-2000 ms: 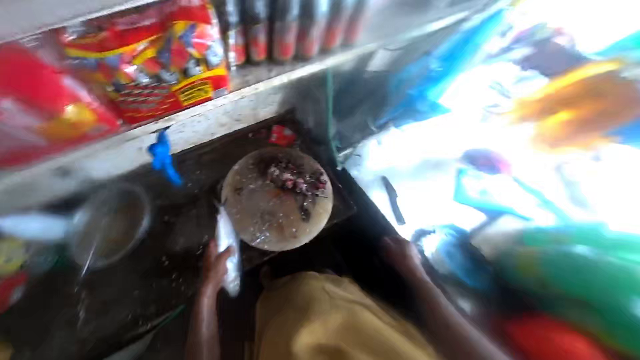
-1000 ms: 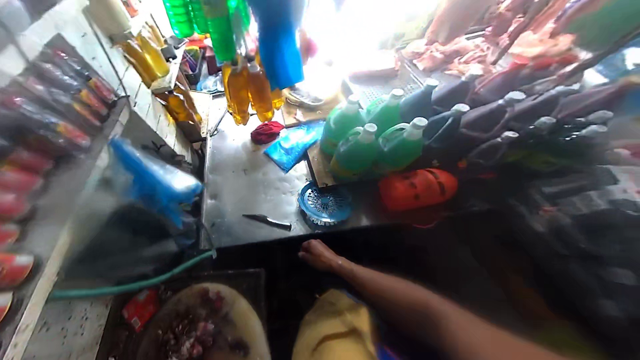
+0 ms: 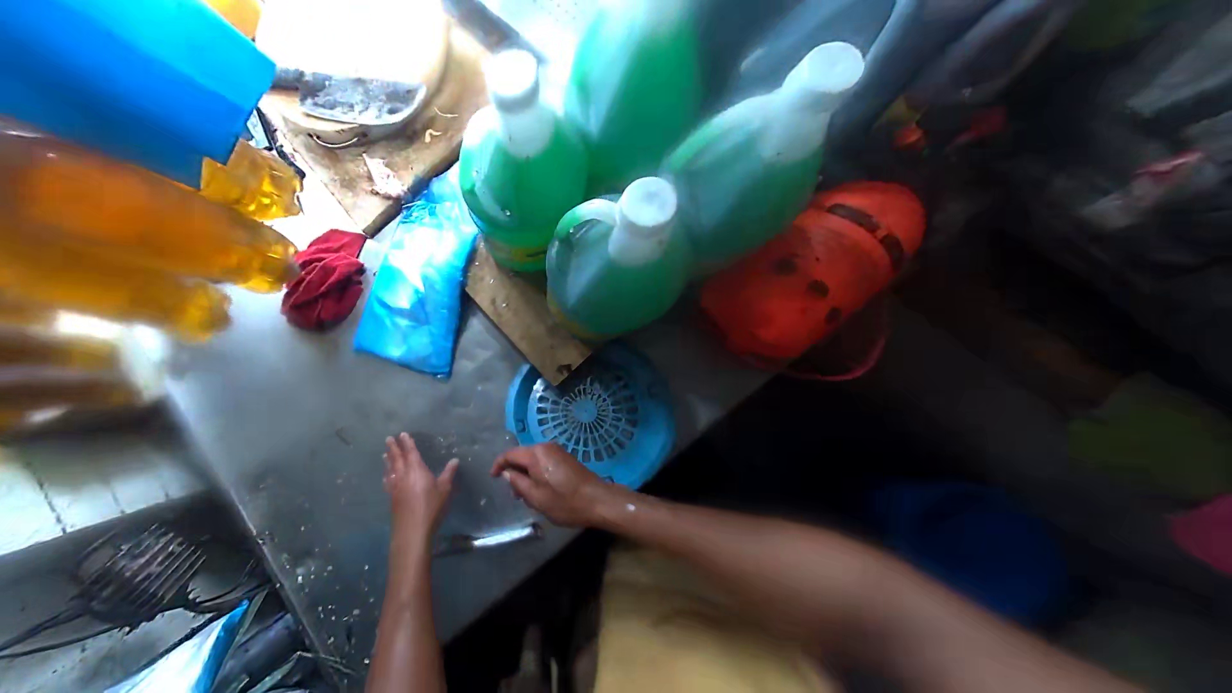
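Observation:
My left hand (image 3: 417,484) is over the grey metal table, fingers apart and holding nothing. To its right, my right hand (image 3: 551,481) has its fingers curled beside the near left rim of a blue plastic strainer basket (image 3: 640,438); nothing shows in its grip. A knife (image 3: 505,536) lies on the table just below and between the hands, its blade end partly behind my left forearm. Beyond the hands lie a folded blue plastic bag (image 3: 414,298) and a crumpled dark red cloth (image 3: 325,279).
Jugs of green liquid (image 3: 616,279) stand behind the basket, near a wooden board (image 3: 525,313). An orange-red plastic basket (image 3: 813,269) lies at the table's right edge. Bottles of amber liquid (image 3: 125,231) and a blue bag (image 3: 125,72) hang at upper left. A wire grill rack (image 3: 144,577) lies lower left.
The view has swung to the metal table. The silvery fish in my left hand two seconds ago is no longer there. My right hand now reaches beside the blue basket.

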